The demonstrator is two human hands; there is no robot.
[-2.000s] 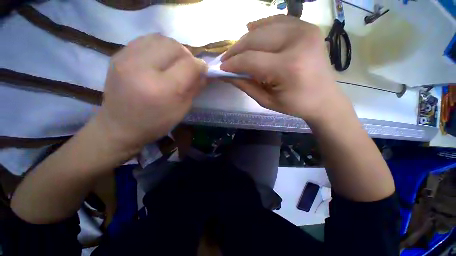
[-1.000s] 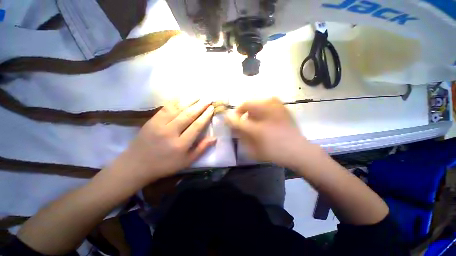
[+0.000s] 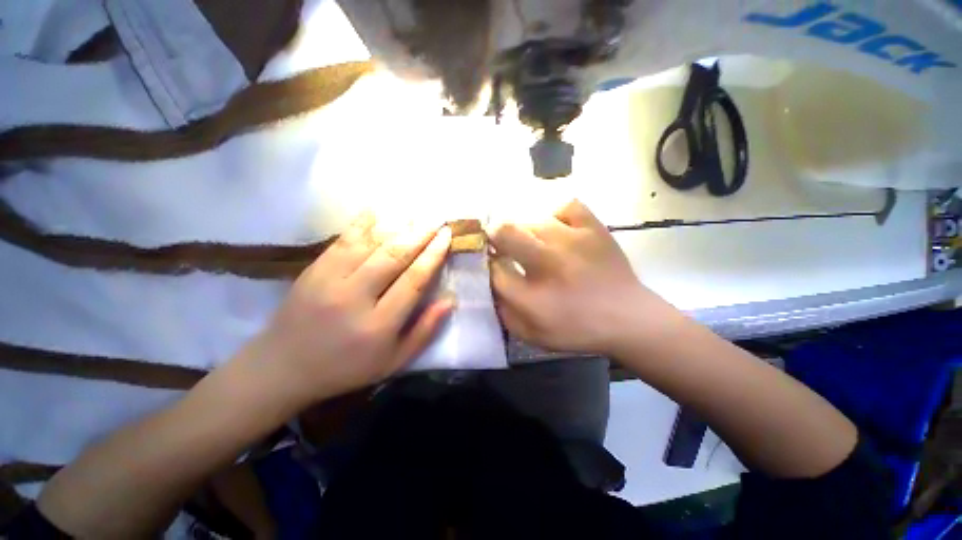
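Observation:
The garment (image 3: 158,306) lies wrong side up, white with long brown seam allowances, from the left edge to in front of the needle area. My left hand (image 3: 353,306) lies flat on it, fingers towards the seam end. A small folded brown piece (image 3: 466,235) shows between my hands, at the top of a white flap. My right hand (image 3: 564,280) pinches the flap's right edge with bent fingers; the fingertips are partly hidden. The sewing machine head (image 3: 633,37) stands just beyond my hands; glare hides the needle.
Black-handled scissors (image 3: 704,132) lie on the machine bed right of the head. A small panel with a pale stitched section (image 3: 179,63) lies at the upper left. The marked front edge (image 3: 823,301) runs right. A phone (image 3: 687,435) and a blue bin (image 3: 865,390) are below right.
Both hands have come down from holding the fabric raised to lying on the table before the machine. The machine head has come into view. In the last second, the right hand has settled against the flap's edge.

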